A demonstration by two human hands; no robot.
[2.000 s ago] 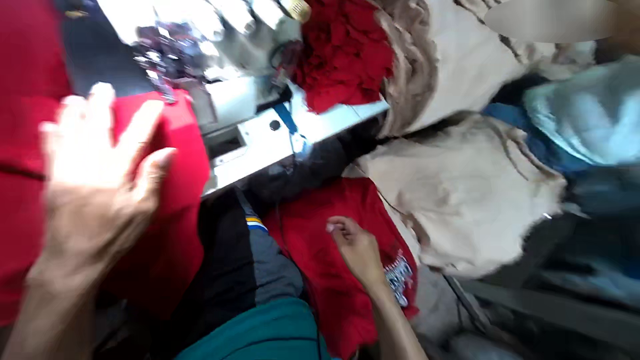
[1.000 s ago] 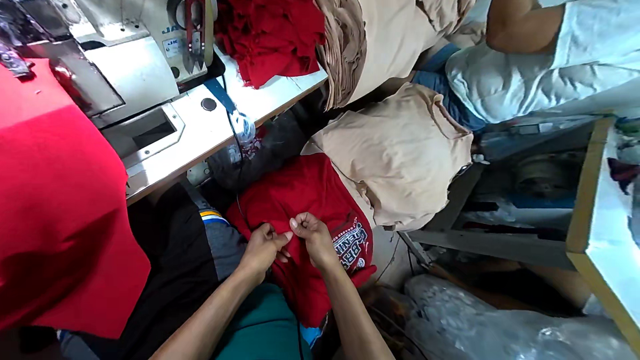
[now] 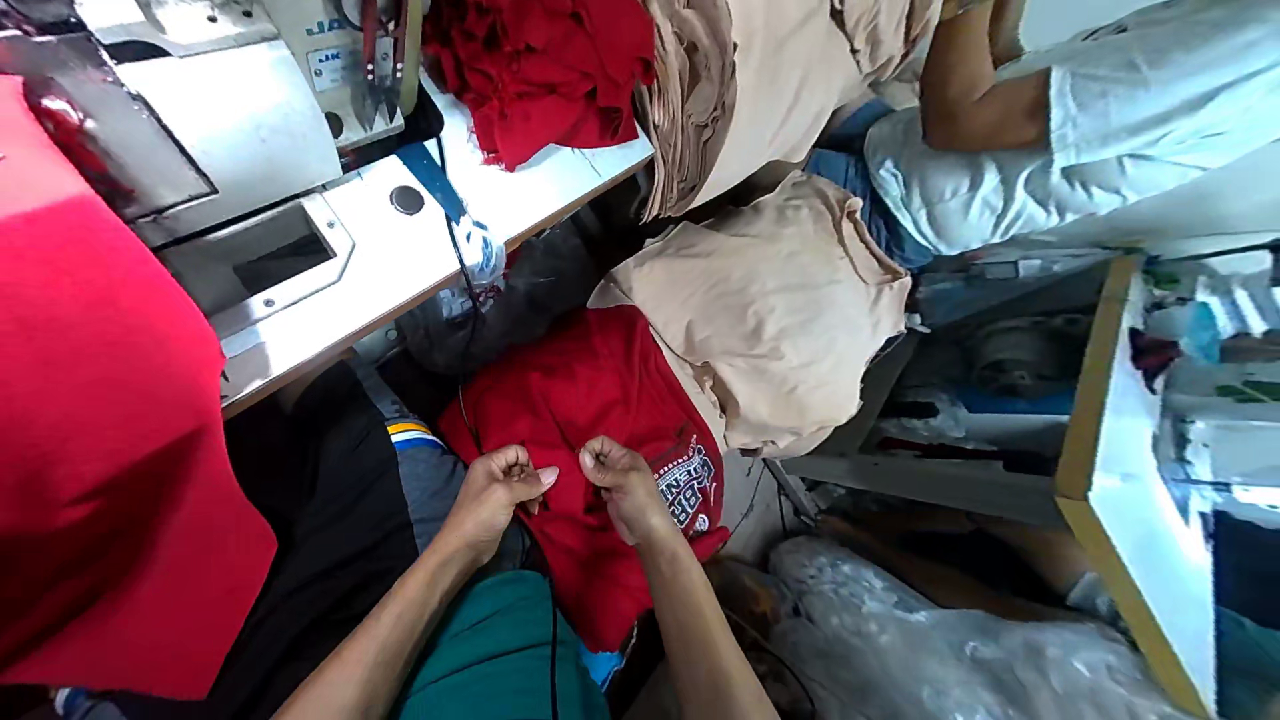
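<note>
My left hand [image 3: 497,497] and my right hand [image 3: 622,483] are a short way apart above a red printed garment [image 3: 590,390] on my lap. Each has thumb and fingertips pinched together; whether a thin thread is between them cannot be told. A beige garment [image 3: 770,310] lies just beyond the red one. At the left, a large red fabric piece [image 3: 110,400] hangs over the edge of the sewing table [image 3: 400,260], beside the sewing machine [image 3: 230,120].
Red fabric scraps [image 3: 550,70] and a stack of beige fabric [image 3: 700,100] lie on the table. Scissors [image 3: 378,70] rest at the machine. Another person [image 3: 1060,130] sits at the upper right. Clear plastic bags [image 3: 900,630] and a wood-edged table [image 3: 1090,400] are at the right.
My left hand has left the red fabric at the machine and joined my right hand over the garment on my lap. Since one second ago, the hands have moved slightly apart.
</note>
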